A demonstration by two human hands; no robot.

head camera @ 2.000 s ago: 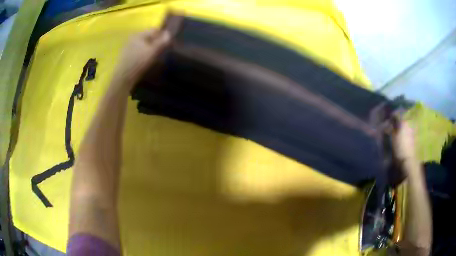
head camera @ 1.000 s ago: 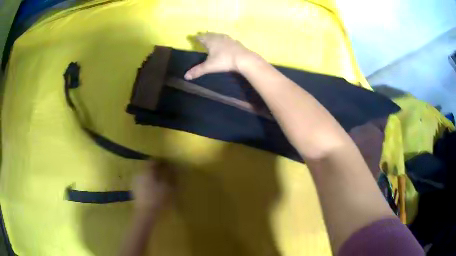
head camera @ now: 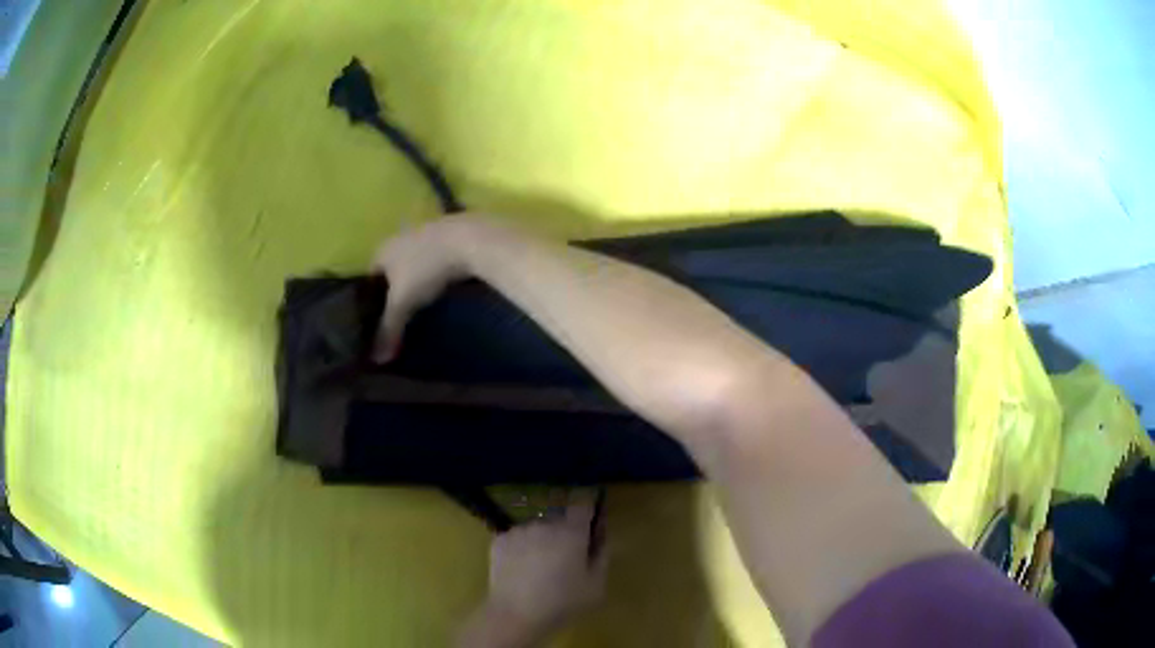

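A stack of dark pressed panels point(head camera: 811, 298) lies across the cover, with a brownish band at its left end and fanned edges at its right end. A thin black tie strip point(head camera: 412, 155) passes under the stack, showing above its far edge and below its near edge. My left hand point(head camera: 547, 563) is just below the near edge, slightly blurred, closed on the strip's near end. My right hand point(head camera: 424, 279) rests on the stack's left part, thumb and fingers apart, my forearm crossing over the panels.
The yellow ironing cover point(head camera: 165, 506) lies under everything and is creased at the right. Part of the iron point(head camera: 994, 538) shows at the lower right, partly hidden by cloth. A heap of dark pieces point(head camera: 1096, 544) is at the right edge. Pale floor shows at the upper right.
The stack now lies nearer and straighter. The strip, earlier loose at the left, now runs under it. My right hand has moved toward the stack's left end; my left hand has moved right.
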